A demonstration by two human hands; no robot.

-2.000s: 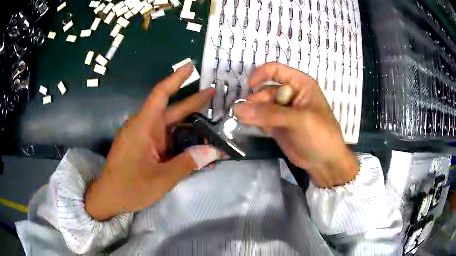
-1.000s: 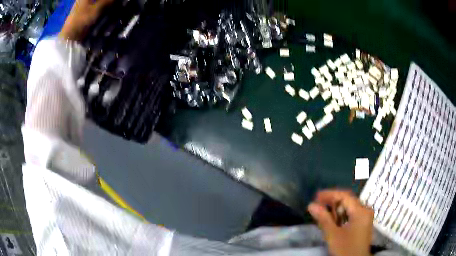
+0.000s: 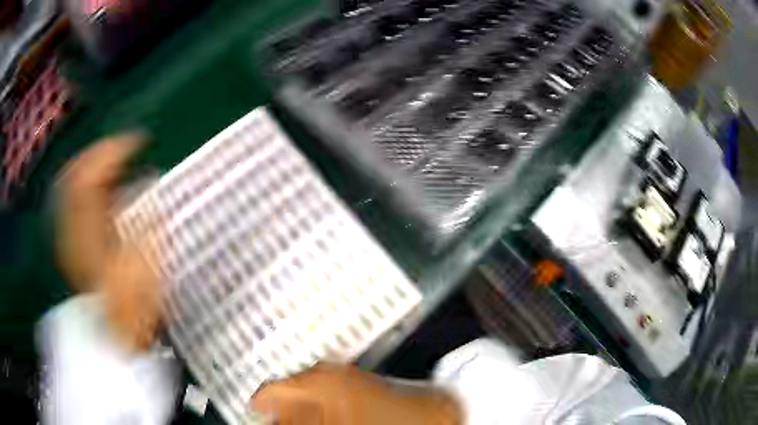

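Observation:
The large white sheet (image 3: 283, 257) with rows of tiny strips lies on the dark green mat, tilted in the view and blurred. My left hand (image 3: 100, 216) is a blur at the sheet's left edge, its fingers toward the upper left; whether it holds anything cannot be told. My right hand (image 3: 332, 398) is over the sheet's near edge at the bottom of the view. Its fingertips are blurred and partly hidden, so its grip cannot be told. A small white square piece (image 3: 196, 400) shows near the sheet's lower left corner.
A clear blister tray (image 3: 449, 187) with rows of dark units lies beyond the sheet to the right. A white-topped fixture (image 3: 582, 224) with black-framed nests, round buttons and an orange-red knob (image 3: 546, 272) stands at the right. Pinkish-red items (image 3: 37, 116) are at the upper left.
The view has swung right from the black trays and the piles to the sheet, blister tray and fixture. My left hand has moved from the black trays to the sheet's left edge.

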